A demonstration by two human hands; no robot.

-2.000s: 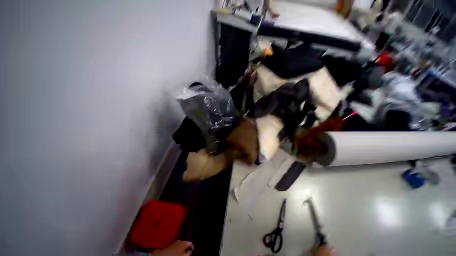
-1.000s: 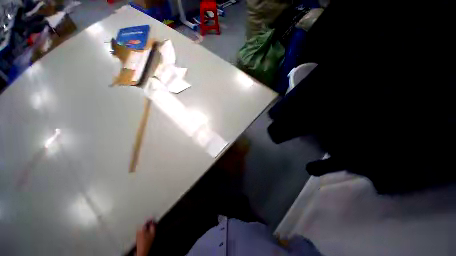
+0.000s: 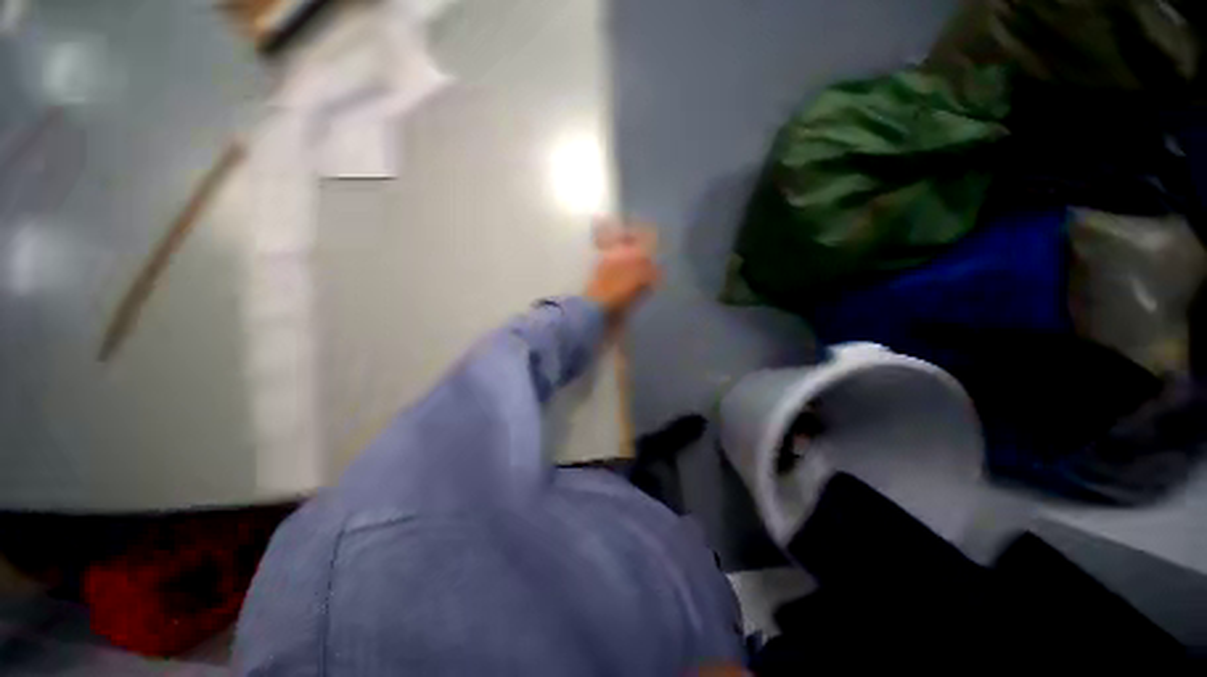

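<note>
A long white paper strip (image 3: 281,304) lies on the pale table (image 3: 457,251), running towards its near edge. More white paper pieces (image 3: 357,139) lie at its far end, some overlapping. A narrow brown strip (image 3: 172,251) lies to the left of the white strip. My left hand (image 3: 625,269), blurred, is at the table's right edge, well to the right of the paper; its fingers are unclear. A small patch of skin at the bottom edge seems to be my right hand (image 3: 721,671), almost wholly cut off.
A white bin (image 3: 867,423) stands right of the table, with dark cloth (image 3: 900,569) over its near side. A green sack (image 3: 874,199) and a blue bag (image 3: 960,291) lie beyond it on the grey floor. A red object (image 3: 179,582) is below the table's near edge.
The view has swung right and down, bringing the table edge, bin and sacks closer. My left hand has gone from the lower left to the table's right edge. The paper pieces look undisturbed.
</note>
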